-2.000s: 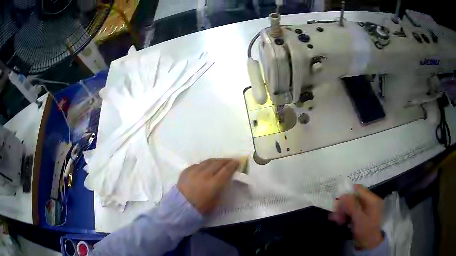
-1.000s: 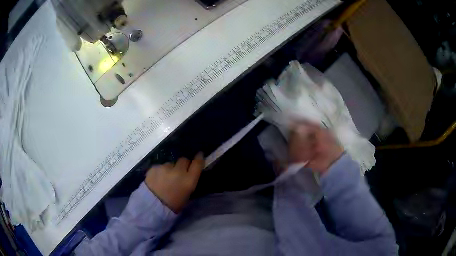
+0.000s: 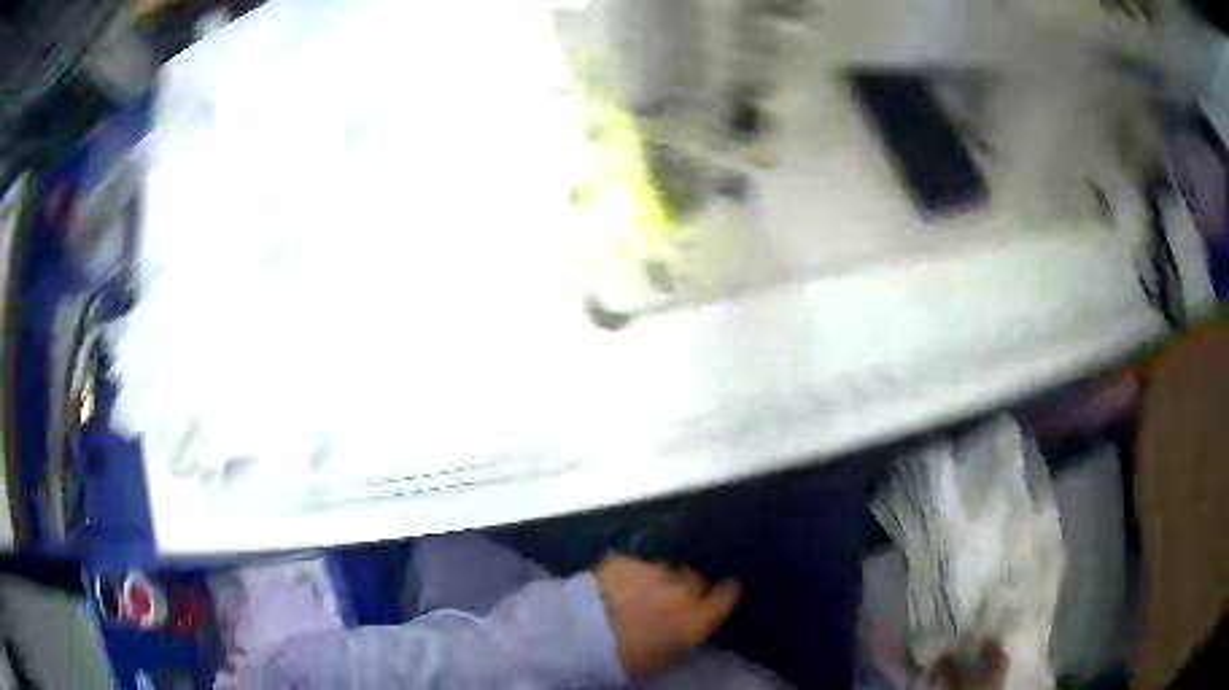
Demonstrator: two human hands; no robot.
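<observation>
The picture is blurred and overexposed at left. My left hand (image 3: 667,613) is over my lap, below the table's front edge, with its fingers curled; whether it holds anything cannot be seen. My right hand (image 3: 968,663) is small, blurred and cut off by the bottom edge, at the lower part of the white fabric pile (image 3: 981,526) right of my lap; its grip is unclear. The pale bundle of white strips (image 3: 256,270) on the table's left part is washed out. The sewing machine's needle area (image 3: 627,189) glows yellow, with no hand at it.
The white table (image 3: 809,384) has a curved front edge between my hands and the machine. A black phone-like rectangle (image 3: 923,142) lies on the machine bed. A blue tray (image 3: 119,492) stands at left, a small tray with a red and white spool (image 3: 139,603) below it. Brown cardboard (image 3: 1186,499) stands at right.
The view has swung back so the machine and phone show again. My hands are farther apart and lower in the picture; the strip seen between them a second ago no longer shows.
</observation>
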